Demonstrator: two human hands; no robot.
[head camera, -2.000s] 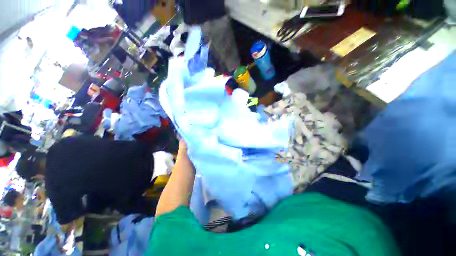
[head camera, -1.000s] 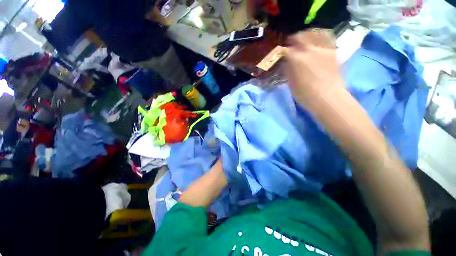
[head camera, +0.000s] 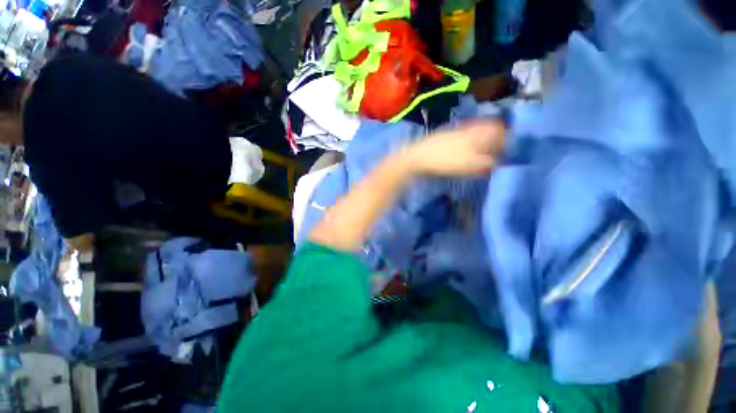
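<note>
A light-blue part-sewn garment (head camera: 621, 298) hangs bunched at the right, blurred, with a narrow pale strip (head camera: 587, 262) along a fold. My left hand (head camera: 468, 148) grips the garment's left upper edge; the fingers are blurred. My right forearm shows behind the garment at the lower right; my right hand is hidden by the cloth. Loose blue pieces (head camera: 379, 145) lie on the pile beside my lap, left of the garment.
Neon straps (head camera: 353, 52) and an orange-red bundle (head camera: 393, 74) lie beyond the pile. A yellow bottle (head camera: 457, 34) stands at the top. A black-clothed person (head camera: 121, 145) is at the left, near a yellow frame (head camera: 250, 202) and a blue bundle (head camera: 198, 286).
The view has swung, with the neon straps now nearer the middle. My left hand has come out at the garment's edge. My right hand has gone from above the garment to behind it.
</note>
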